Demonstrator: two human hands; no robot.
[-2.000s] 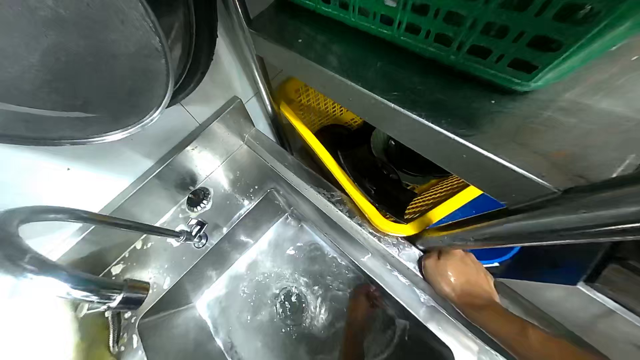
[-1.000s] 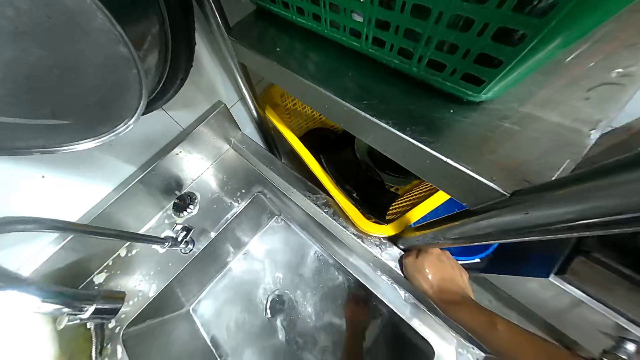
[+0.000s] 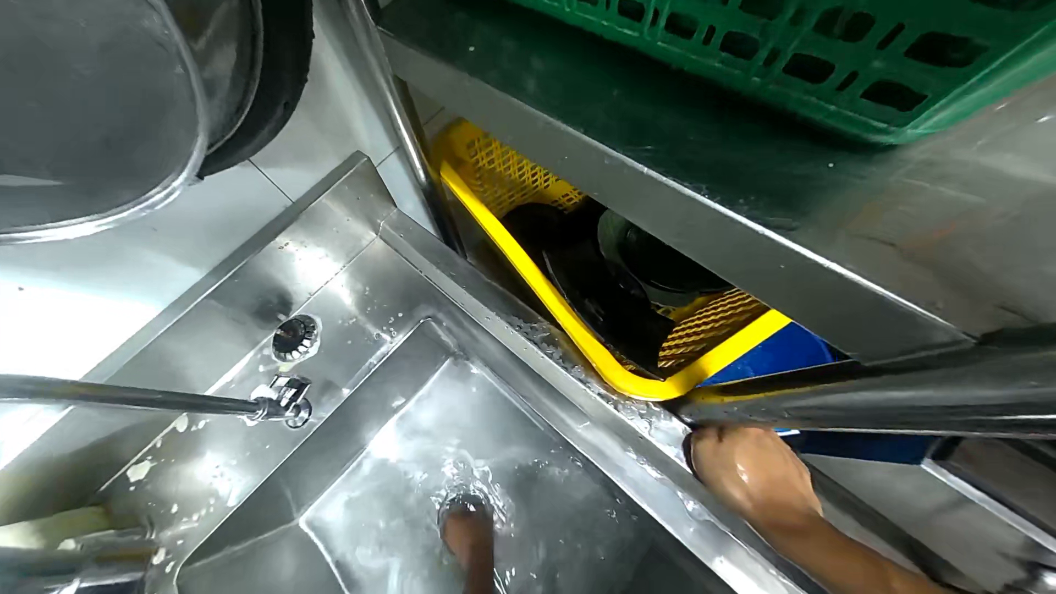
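A stainless steel sink [image 3: 577,445] holds shallow, rippling water. My left hand [image 3: 469,532] reaches down at the drain on its bottom, blurred by the water, with its fingers hidden. On the wet right rim of the sink, my right hand [image 3: 747,474] is bent with its knuckles up, just below a thick metal tube [image 3: 874,400]; its fingertips and anything under them are out of sight. A yellow plastic basket [image 3: 569,318] with black items inside stands beside that rim, beneath a steel shelf [image 3: 660,194]. A faucet spout [image 3: 140,396] crosses the left side.
A green plastic crate [image 3: 792,66] sits on the shelf above the basket. Large round metal cookware [image 3: 91,107] is at the upper left. A round black-and-metal fitting [image 3: 295,338] is set in the sink's back ledge. Part of a blue container [image 3: 767,355] shows under the basket.
A brown, hand-like shape seen right of the drain earlier is gone from there, and my left hand is now at the drain. My right hand has stayed at the rim.
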